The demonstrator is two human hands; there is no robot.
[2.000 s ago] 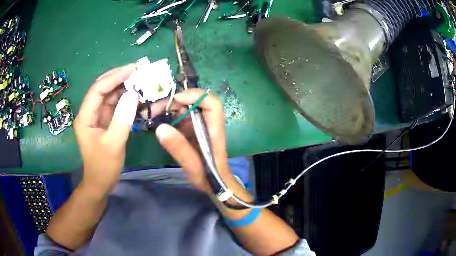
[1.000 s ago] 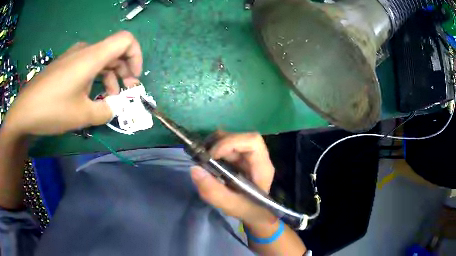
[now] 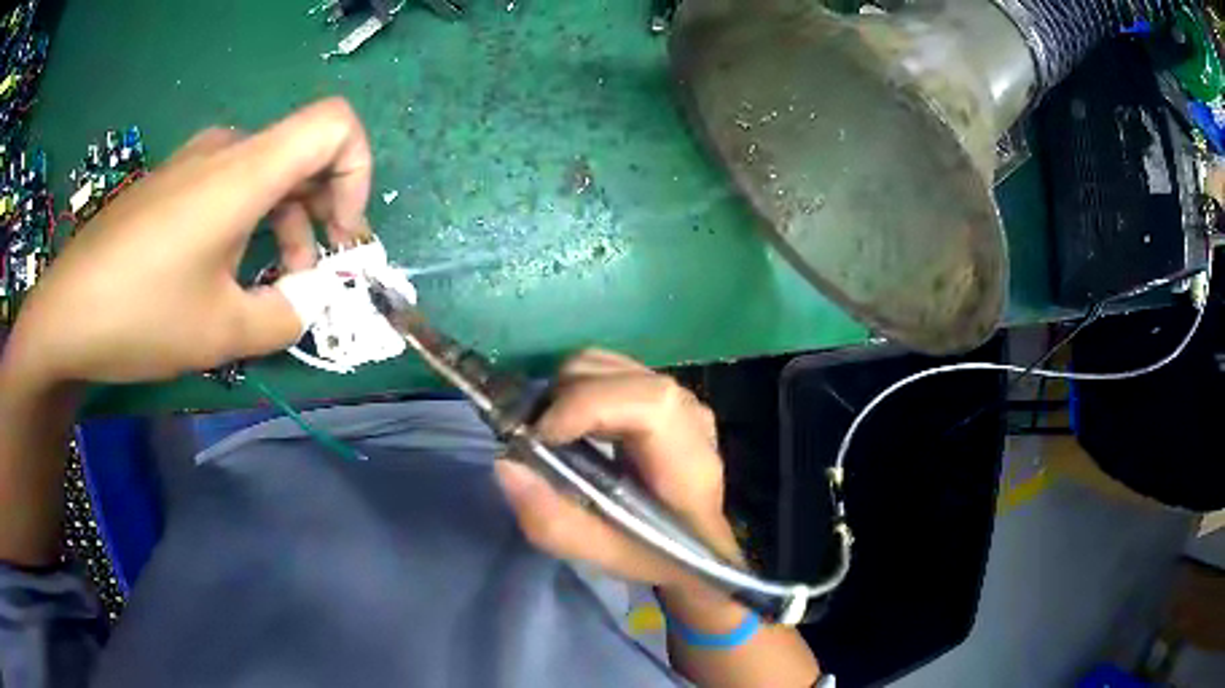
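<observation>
My left hand (image 3: 161, 269) holds a white plastic housing (image 3: 347, 327) by its upper and left edges, near the front edge of the bench. A green lead wire (image 3: 306, 419) hangs below the housing, and a white wire curves under its lower left side. My right hand (image 3: 625, 470) is closed around a soldering iron (image 3: 504, 403) with a thin white tube (image 3: 927, 372) along it. The iron's tip touches or nearly touches the housing's face. A faint wisp of smoke rises to the right. Parts behind the housing are hidden.
A large grey fume hood (image 3: 846, 175) on a ribbed hose stands at the right. Small circuit boards (image 3: 105, 172) lie at the left. Lead parts (image 3: 360, 27) lie at the top. Solder scraps (image 3: 558, 249) dot the green mat (image 3: 537, 121). A blue crate (image 3: 118, 491) is below the bench edge.
Since two seconds ago, the housing has moved down and left, and the iron's tip has come onto its face. In the last second both hands have barely moved, and smoke has appeared.
</observation>
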